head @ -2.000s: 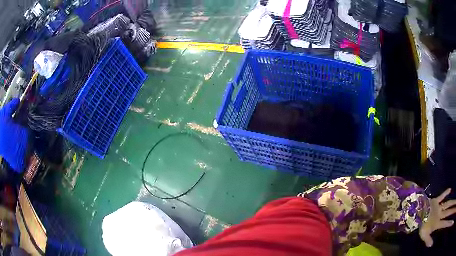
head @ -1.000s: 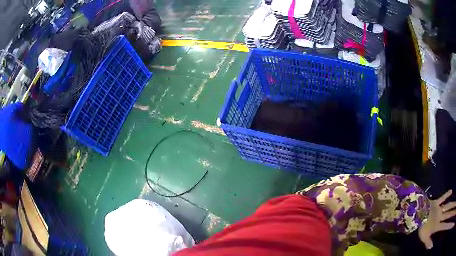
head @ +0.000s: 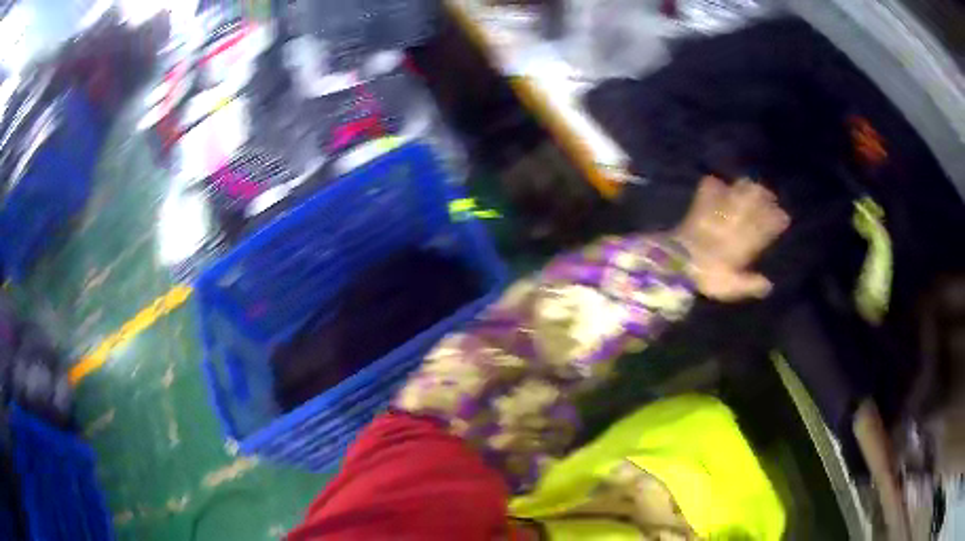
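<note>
My left hand (head: 730, 238), at the end of a camouflage sleeve, lies with fingers spread on or just over black cloth (head: 688, 106). The image is blurred, so contact is hard to tell. The dark cloth bears orange marks (head: 868, 140) and a pale yellow-green strip (head: 874, 259) to the right of my hand. I cannot make out my right hand. A blurred tan shape (head: 873, 454) at the lower right is unclear.
A blue slatted crate (head: 344, 306) with dark contents stands left of my arm. Stacked grey-white panels (head: 254, 116) with pink ties lie behind it. Bright yellow-green fabric (head: 688, 454) is at the bottom. Another blue crate (head: 64, 476) is at the lower left.
The view has swung right, bringing the black cloth into sight and shifting the crate left. My left hand now appears nearer the centre, over the cloth, its fingers still spread.
</note>
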